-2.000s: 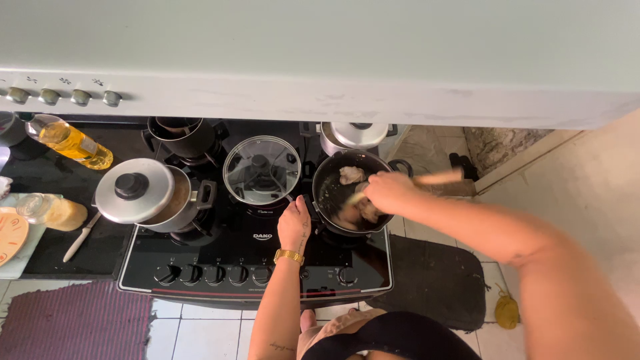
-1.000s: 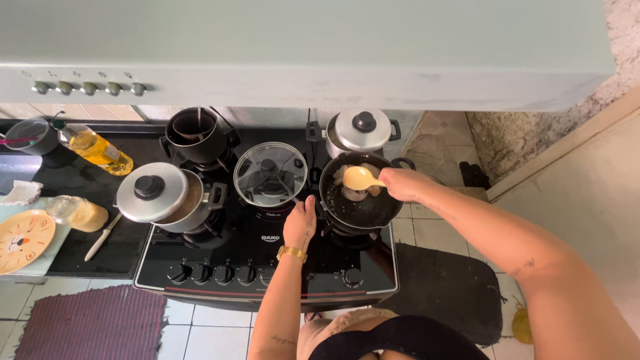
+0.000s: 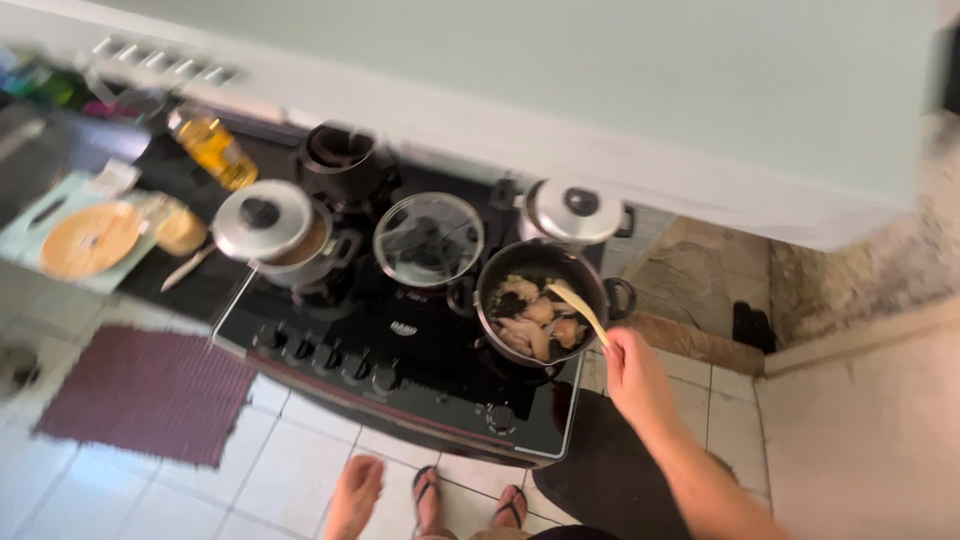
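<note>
My right hand point(image 3: 628, 371) grips the handle of a pale yellow spoon point(image 3: 577, 307), whose other end rests among pieces of meat point(image 3: 536, 334) in a dark pot point(image 3: 487, 330) at the stove's front right. My left hand point(image 3: 360, 484) hangs in front of the stove, below its front edge, with its fingers curled; nothing shows in it, though blur hides detail. A glass lid point(image 3: 429, 240) with a metal rim lies on the middle of the black stove point(image 3: 420, 375), left of the pot.
Behind the dark pot stands an aluminium pot with its lid point(image 3: 559, 214). A half-lidded pot point(image 3: 296, 262) and a dark pot point(image 3: 341, 161) occupy the stove's left. On the counter are an oil bottle point(image 3: 217, 150), a jar point(image 3: 178, 229), a knife point(image 3: 187, 270) and an orange plate point(image 3: 91, 240).
My left hand has come away from beside the glass lid, down past the stove's front edge. My right hand has moved from over the pot to its near right side. The view has tilted.
</note>
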